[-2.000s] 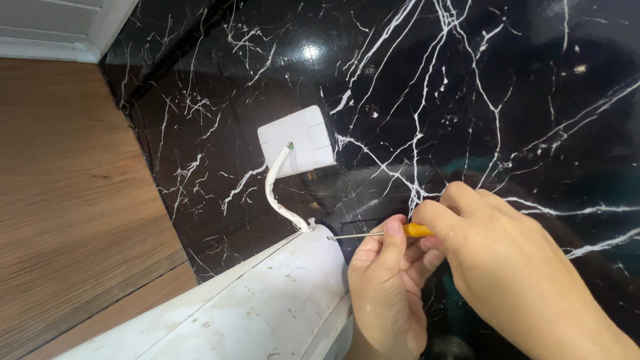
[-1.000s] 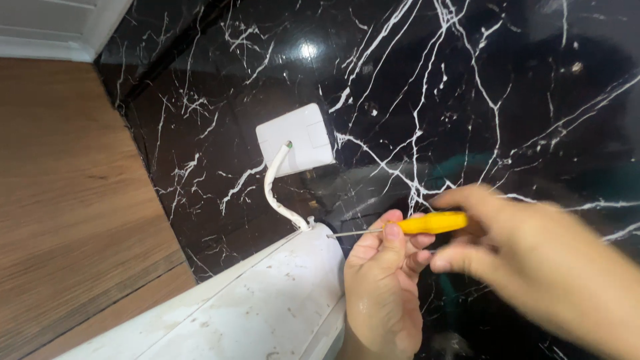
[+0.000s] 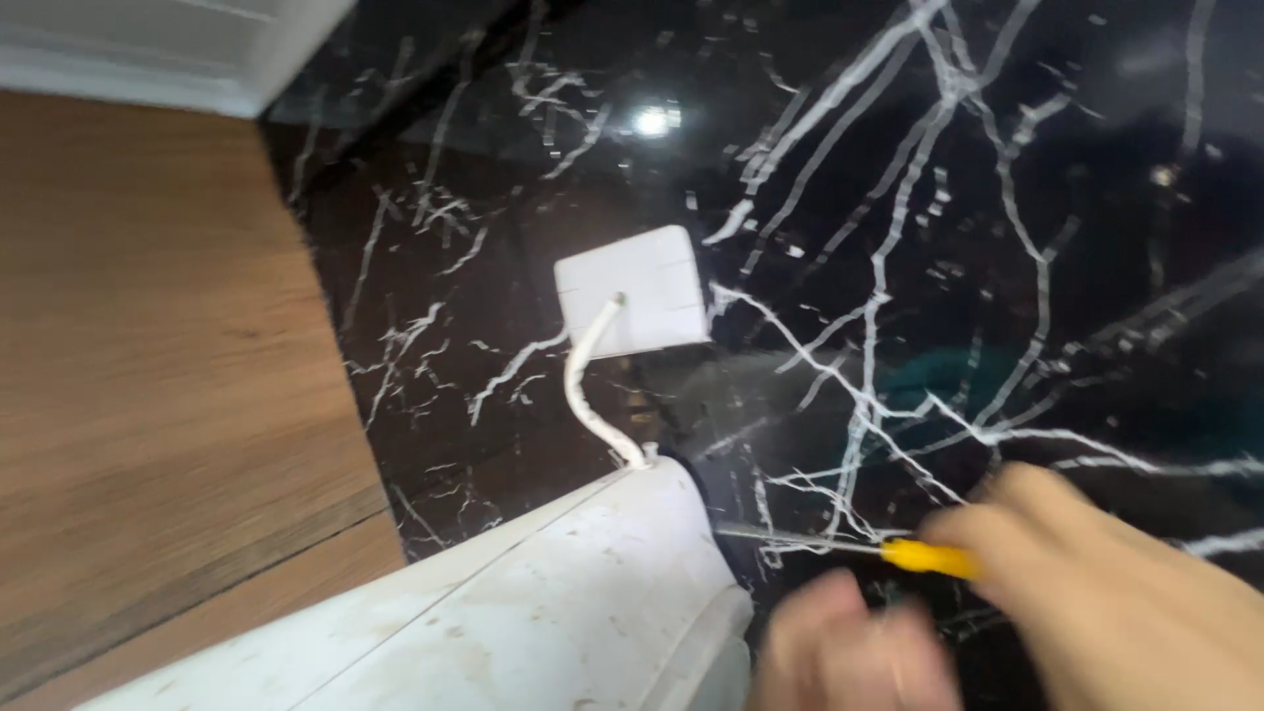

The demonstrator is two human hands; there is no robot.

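Note:
My right hand (image 3: 1076, 583) grips the yellow handle of a screwdriver (image 3: 928, 559). Its metal shaft points left, the tip near the rounded end of a long white plastic housing (image 3: 553, 583) with brownish specks. Whether the tip touches the housing cannot be told. Blurred by motion, my left hand (image 3: 854, 647) is below the shaft, off it; its finger posture is unclear. A white cable (image 3: 583, 385) runs from a hole in a white wall plate (image 3: 642, 291) to the top corner of the housing.
Glossy black tile with white veins (image 3: 869, 197) lies behind the plate and housing. A wood-grain panel (image 3: 168, 346) adjoins it on the left. A white ledge or frame (image 3: 128, 49) is at the upper left. The housing fills the lower middle.
My left hand has come off the screwdriver shaft and moved down. The right hand, which was off the handle one second ago, is now closed around it. The tip has shifted away from the screw spot.

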